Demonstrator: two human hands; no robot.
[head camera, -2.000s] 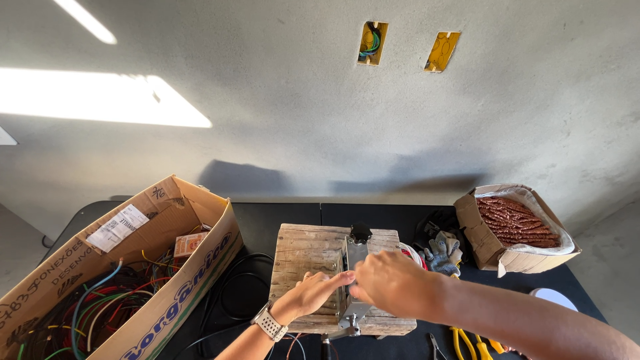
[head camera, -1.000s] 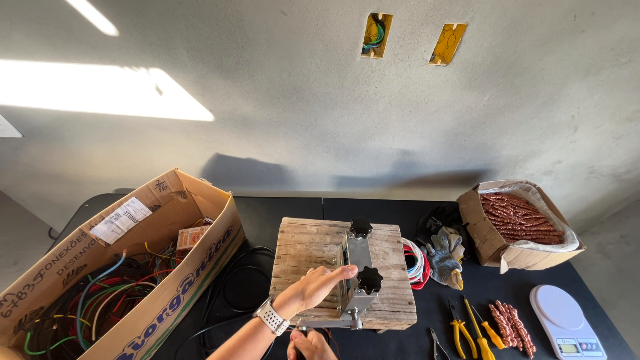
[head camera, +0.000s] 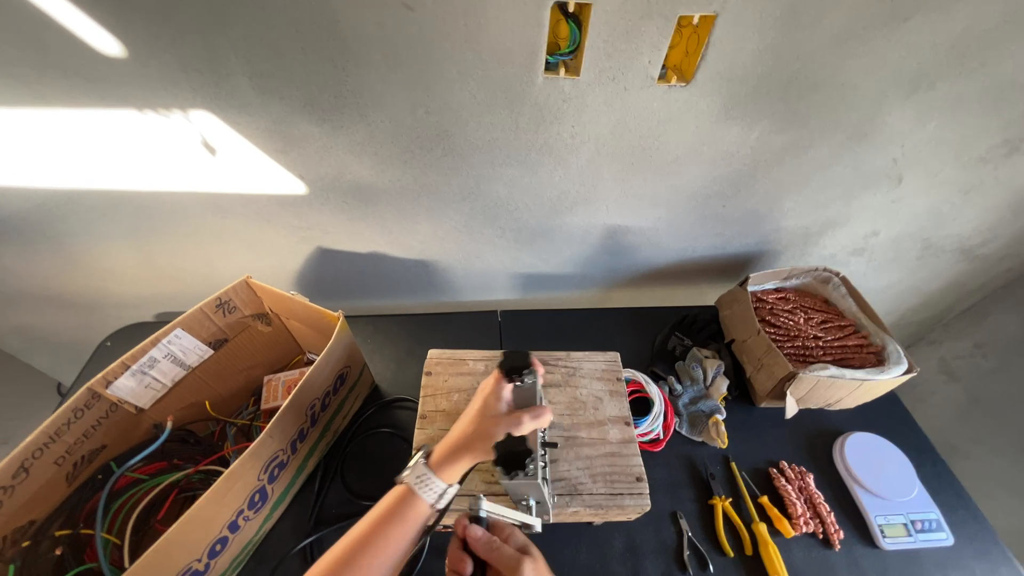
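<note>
A metal hand-cranked machine (head camera: 524, 472) with black star knobs stands on a wooden block (head camera: 588, 432). My left hand (head camera: 488, 420), a watch on its wrist, grips the machine's body between the two knobs. Below it, at the near end, my right hand (head camera: 496, 548) is closed on the black handle of the crank (head camera: 508, 514). A thin dark cable runs beside the left wrist toward the machine; where it ends is hidden. The far side of the machine is partly covered by the left fingers.
Left: a cardboard box (head camera: 268, 472) of colored wires, black cable coils (head camera: 360, 456). Right: red and white wire coils (head camera: 652, 408), gloves (head camera: 700, 396), cutting pliers (head camera: 728, 524), small pliers (head camera: 692, 544), screwdrivers (head camera: 764, 532), copper bundles (head camera: 804, 504), a scale (head camera: 888, 480), a box of copper twists (head camera: 824, 328).
My left hand has gone from lying beside the machine to gripping its body, which now appears turned and shifted. My right hand was on top two seconds ago, then moved down to the crank.
</note>
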